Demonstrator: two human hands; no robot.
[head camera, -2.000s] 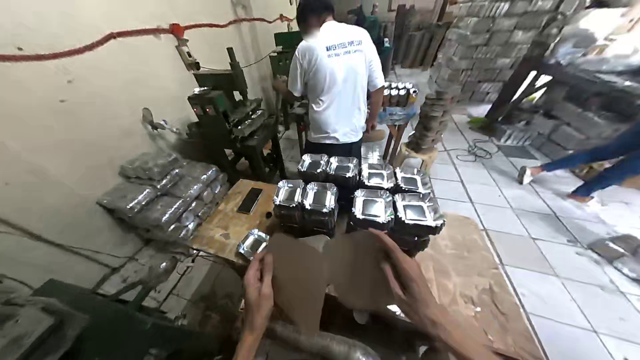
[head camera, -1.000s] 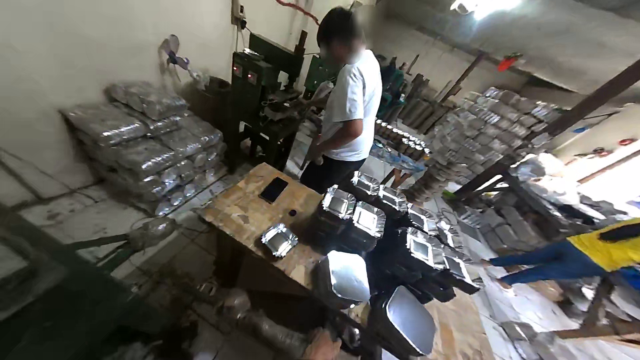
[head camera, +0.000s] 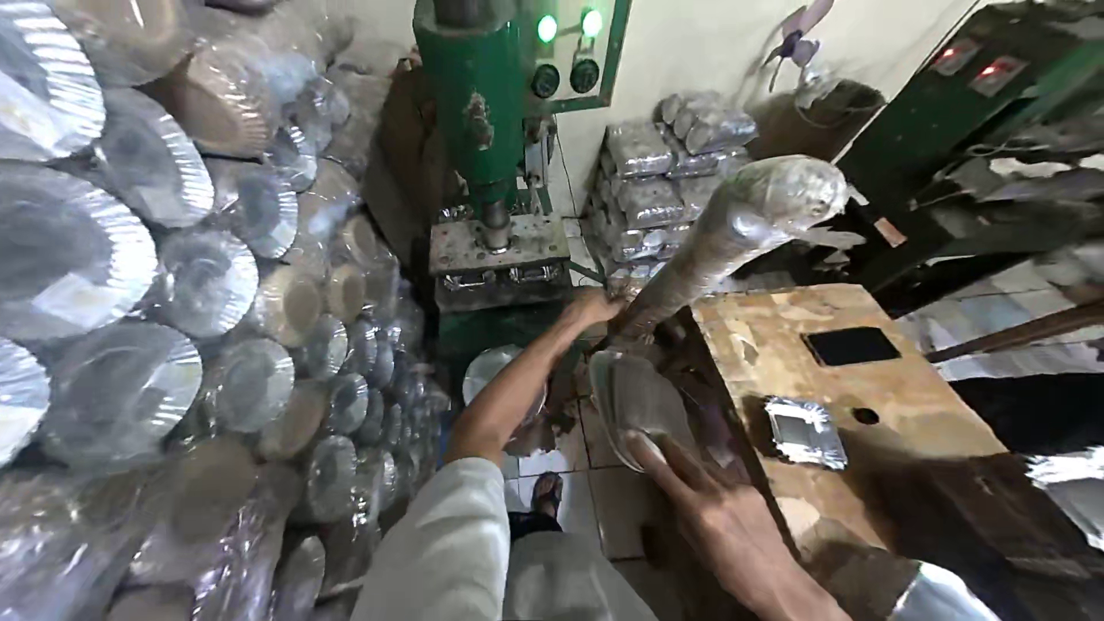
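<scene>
My right hand (head camera: 707, 509) grips a thin stack of metal sheets with rounded corners (head camera: 642, 405), held over the floor between the press and the table. My left hand (head camera: 595, 308) reaches forward to the foot of a thick plastic-wrapped roll (head camera: 716, 250) that leans up to the right; whether it holds the roll or something behind it, I cannot tell. Left of that hand is the bed of a green press (head camera: 500, 246). A square foil tray (head camera: 806, 431) lies on the wooden table (head camera: 776, 319) at the right, near a black phone (head camera: 851, 346).
Plastic-wrapped stacks of round foil plates (head camera: 207, 280) fill the left side. More wrapped bundles (head camera: 642, 185) stand by the far wall. A second green machine (head camera: 940, 112) is at the upper right. A round metal container (head camera: 500, 375) sits below the press, and my foot (head camera: 547, 492) is on the tiles.
The view has swung strongly left, from the table of stacked trays to the press. Both hands held the brown-grey sheets two seconds ago; now my right hand has a stack and my left reaches forward.
</scene>
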